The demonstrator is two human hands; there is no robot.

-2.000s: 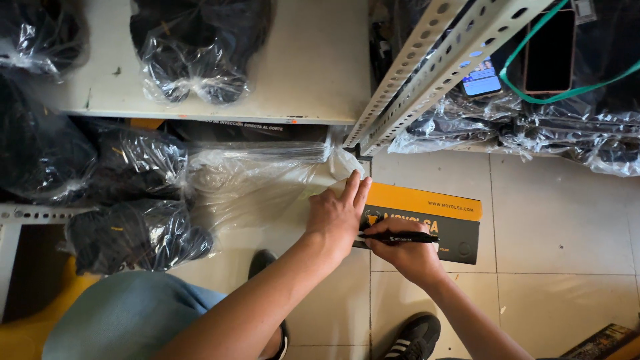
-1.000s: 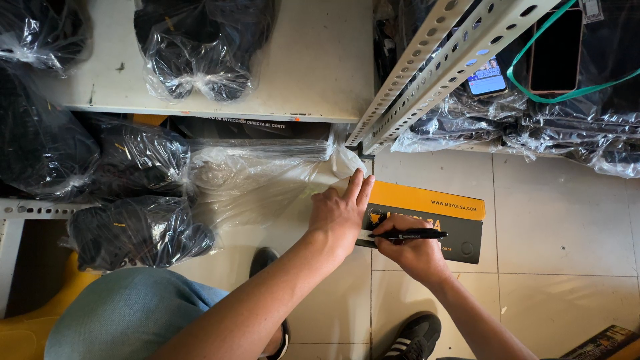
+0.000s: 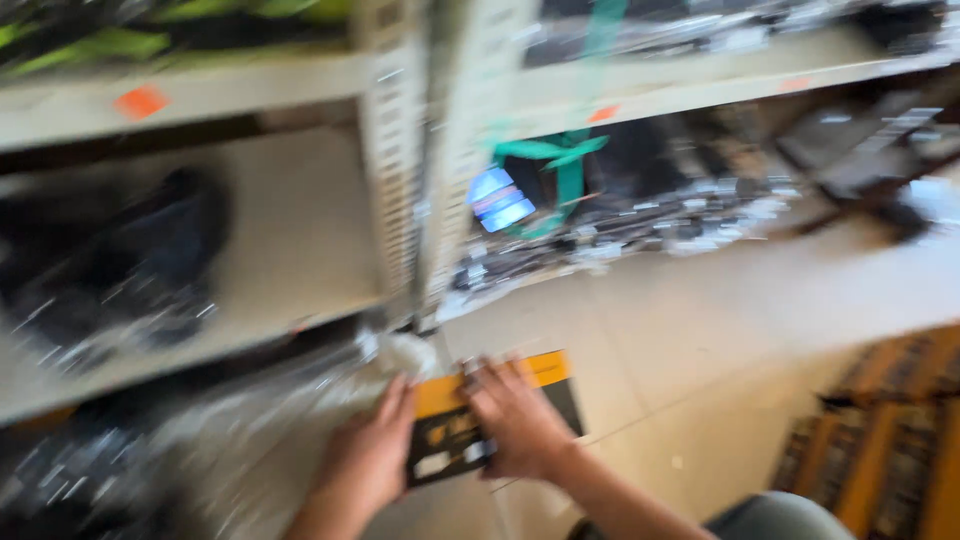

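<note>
The head view is strongly blurred. A flat black and orange cardboard box (image 3: pixel 450 442) with printed writing lies low in the middle. My left hand (image 3: pixel 371 450) rests along the box's left edge, fingers pointing up. My right hand (image 3: pixel 514 416) lies over the right part of the box with its fingers near the orange strip. Blur hides whether either hand grips the box and whether the pen is still in the right hand. Clear plastic wrapping (image 3: pixel 300 405) reaches up to the box's left side.
Perforated metal uprights (image 3: pixel 397 165) stand between shelves. Bagged dark goods (image 3: pixel 112 247) sit on the left shelf (image 3: pixel 300 225). A lit phone (image 3: pixel 499 199) and a green strap (image 3: pixel 570 176) are on plastic-wrapped goods at right. Several orange and black boxes (image 3: pixel 877 442) are at lower right, on the tiled floor (image 3: pixel 697 322).
The view has swung strongly. My right hand, which held a black pen over the box a second ago, now lies across the box. My left hand has moved to its left edge.
</note>
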